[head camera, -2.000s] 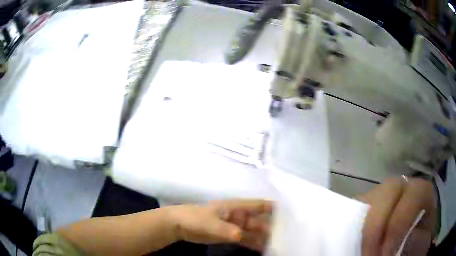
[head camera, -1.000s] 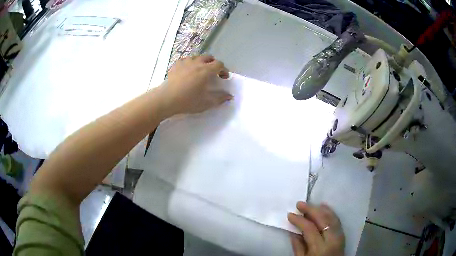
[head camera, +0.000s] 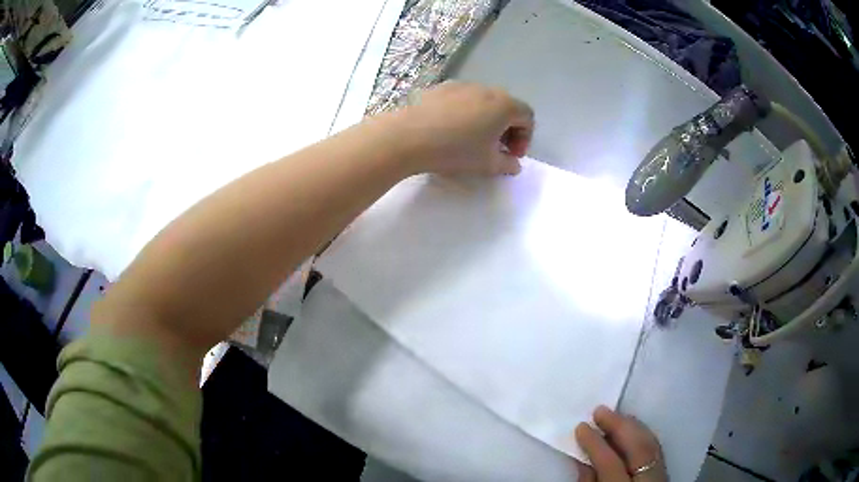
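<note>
A smaller white cloth piece (head camera: 471, 273) lies on a larger white garment panel (head camera: 414, 414) on the machine bed. My left hand (head camera: 476, 132) is at the piece's far edge, thumb and fingers pinched on it. My right hand (head camera: 622, 450), partly cut off by the bottom edge, holds the near right corner with its fingertips. The piece's right edge runs beside the presser foot (head camera: 669, 306). Lamp glare washes out the cloth's upper right, and the needle cannot be made out.
The sewing machine head (head camera: 763, 235) is at right, with a plastic-wrapped grey lamp (head camera: 673, 174) left of it. Stacked white panels (head camera: 207, 122) lie at left on a plastic-wrapped surface (head camera: 419, 56). Dark cloth (head camera: 659, 33) lies behind the bed. A green object (head camera: 36, 267) is at far left.
The white piece, earlier lifted by my right hand, now lies flat on the panel. My left hand has moved from below onto its far edge. The camera view has also shifted.
</note>
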